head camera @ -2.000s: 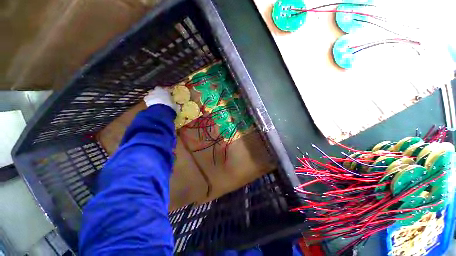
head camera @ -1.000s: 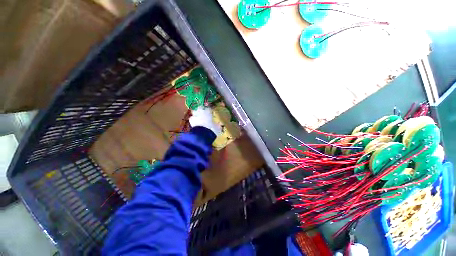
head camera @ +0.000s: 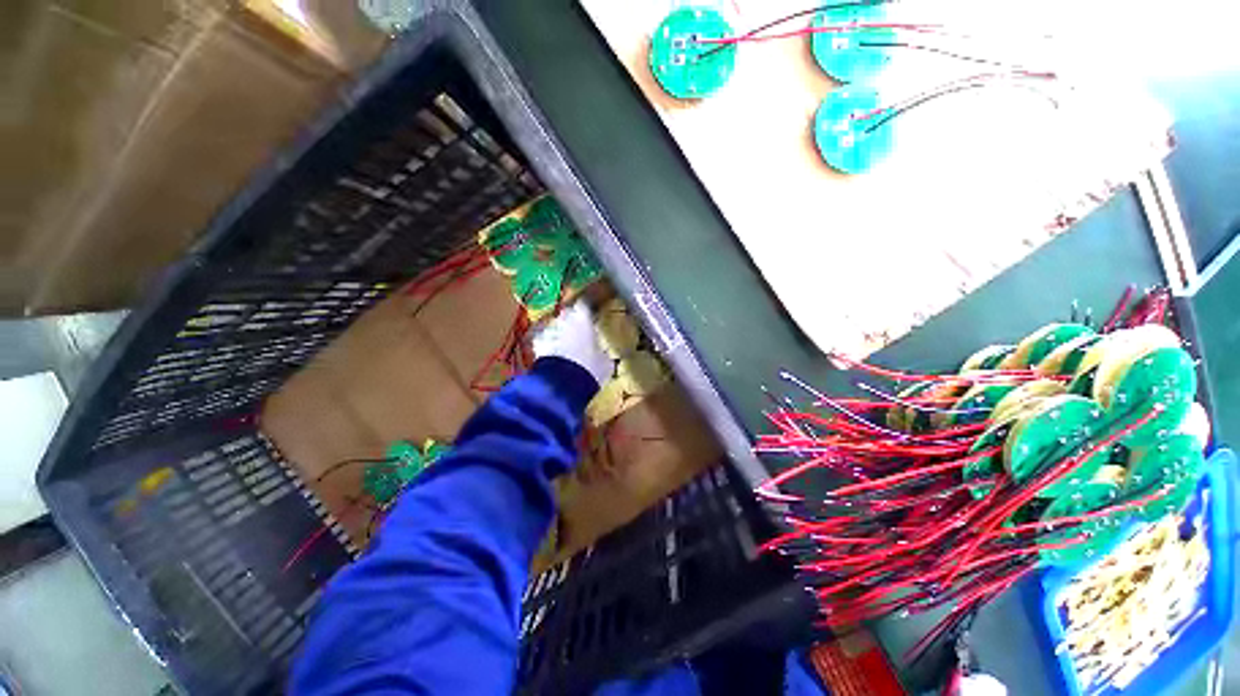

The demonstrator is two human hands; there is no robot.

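Note:
My left hand (head camera: pixel 571 337), in a white glove, is low inside the black crate and closed at the left edge of a group of round boards with cream faces up (head camera: pixel 628 364); my fingertips are hidden. Green round boards (head camera: pixel 541 256) with red and black wires lie just above the hand. More green boards (head camera: pixel 394 471) lie left of my blue sleeve, partly hidden by it. A sliver of my right hand (head camera: pixel 982 685), in a white glove, shows at the bottom edge beside small dark-jawed cutters (head camera: pixel 961 642) with a red handle. Its grip is cut off.
The black crate's rim (head camera: pixel 619 279) runs beside the green bench (head camera: pixel 762 306). A pale cardboard sheet (head camera: pixel 925 231) bears three green boards. Bunched boards (head camera: pixel 1054 432) with red wires stand by a blue tray (head camera: pixel 1054 612) of cream bits. A brown cardboard box (head camera: pixel 123 150) is at upper left.
My left hand has moved right within the crate along with the cream-faced boards. Green boards now show left of my sleeve. A sliver of my right hand has appeared at the bottom edge.

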